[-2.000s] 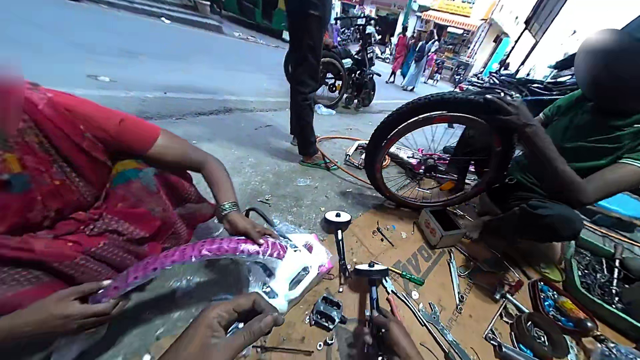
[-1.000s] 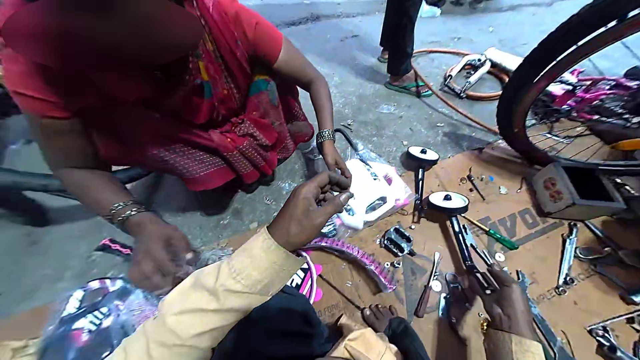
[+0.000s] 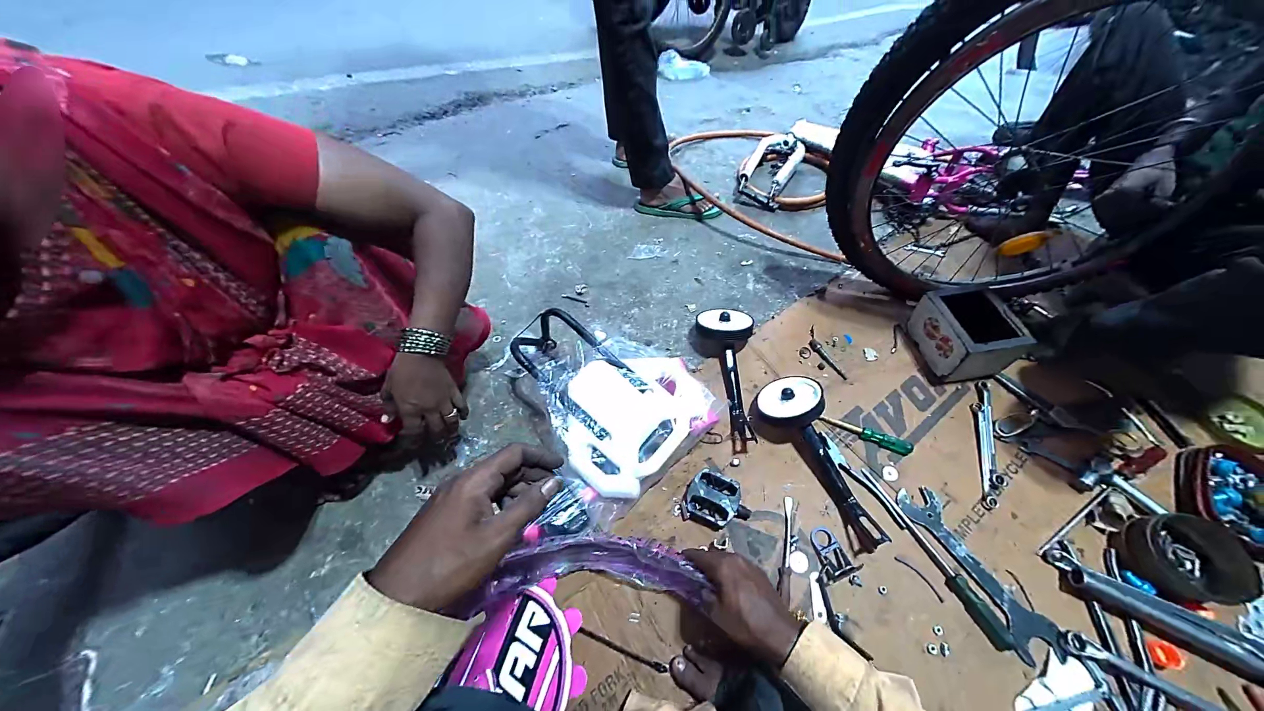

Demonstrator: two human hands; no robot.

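My right hand (image 3: 746,602) is closed on the right end of a curved purple-pink strip (image 3: 602,558) in clear plastic film, probably a bicycle mudguard. Over its left end is my left hand (image 3: 472,528), thumb and fingers bent; whether it grips the film cannot be told. Below the strip shows a pink, black and white printed part (image 3: 528,647). Ahead lies a plastic-wrapped white part (image 3: 617,425) with pink edges. To its right are two training wheels (image 3: 788,400) on black brackets and a black pedal (image 3: 714,497).
A person in red sits at left, one hand (image 3: 425,395) near the wrapped part. Cardboard (image 3: 918,474) bears spanners (image 3: 987,444), a green-handled screwdriver (image 3: 886,441), an open box (image 3: 973,336) and a parts bowl (image 3: 1190,558). Behind are a bicycle wheel (image 3: 859,188), an orange hose (image 3: 750,232) and another person's legs.
My right hand has left the training wheel bracket and now holds the strip, which lay on the cardboard one second ago. My left hand has moved down to the strip. The seated person's hand is lower.
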